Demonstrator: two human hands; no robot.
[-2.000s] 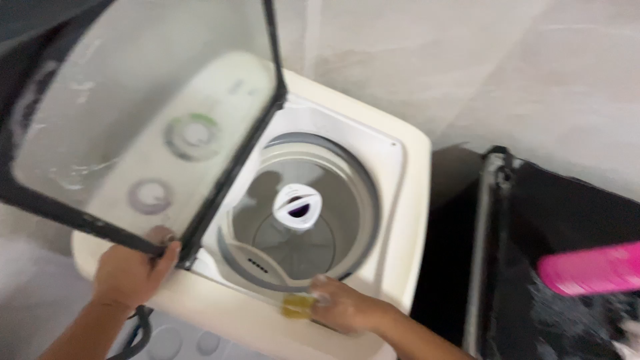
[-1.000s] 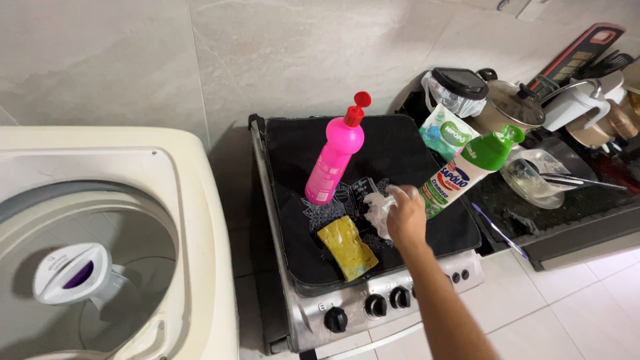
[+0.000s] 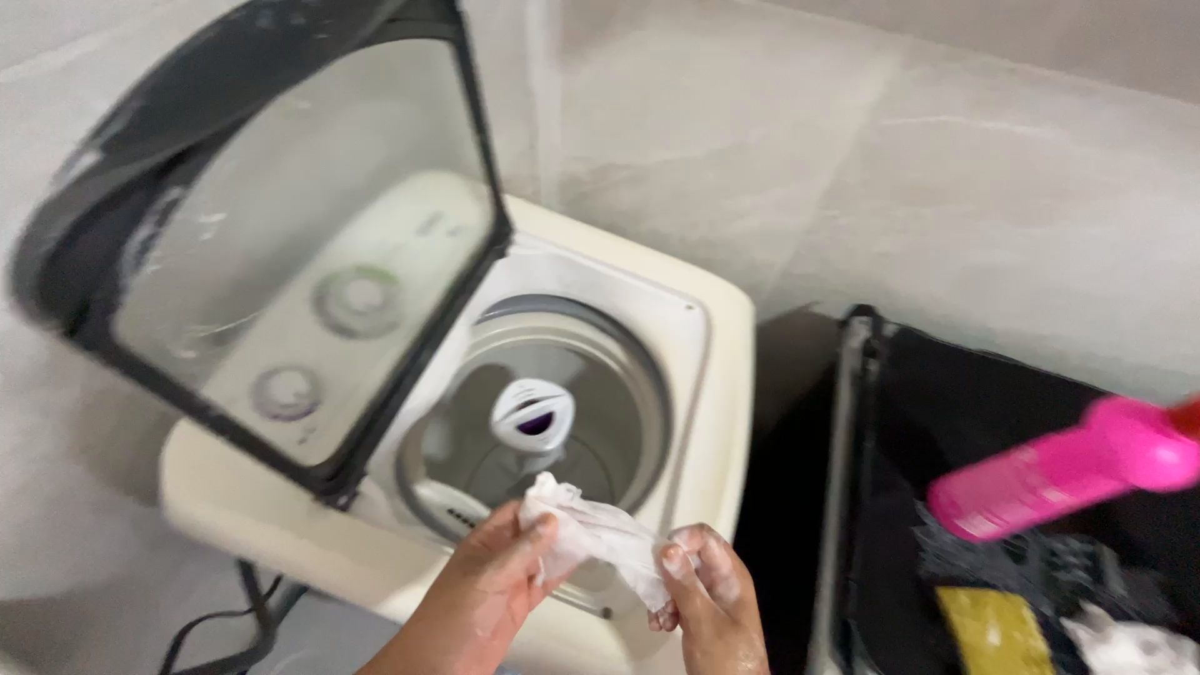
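Note:
A crumpled white wipe or thin cloth [image 3: 605, 539] is stretched between my two hands over the front rim of a top-loading washing machine [image 3: 689, 450]. My left hand [image 3: 497, 581] pinches its left end, my right hand [image 3: 708, 595] its right end. Behind the cloth the white agitator cap [image 3: 532, 415], with a purple centre, stands in the tub. The machine's dark-framed glass lid [image 3: 309, 253] is raised, and round dials show through it. To the right, a yellow sponge or cloth [image 3: 998, 633] and another white crumpled cloth [image 3: 1130, 647] lie on a black stove top.
A pink bottle [image 3: 1059, 469] with a red cap is on the black stove top [image 3: 975, 384] at the right. A dark gap separates stove and washer. Black cables [image 3: 248, 619] hang at the washer's lower left. A marbled wall [image 3: 712, 141] rises behind.
The yellow piece was at my right hand on the washer rim, then lay on the stove. My right hand has moved from the stove to the washer with a white cloth. The view has swung back left.

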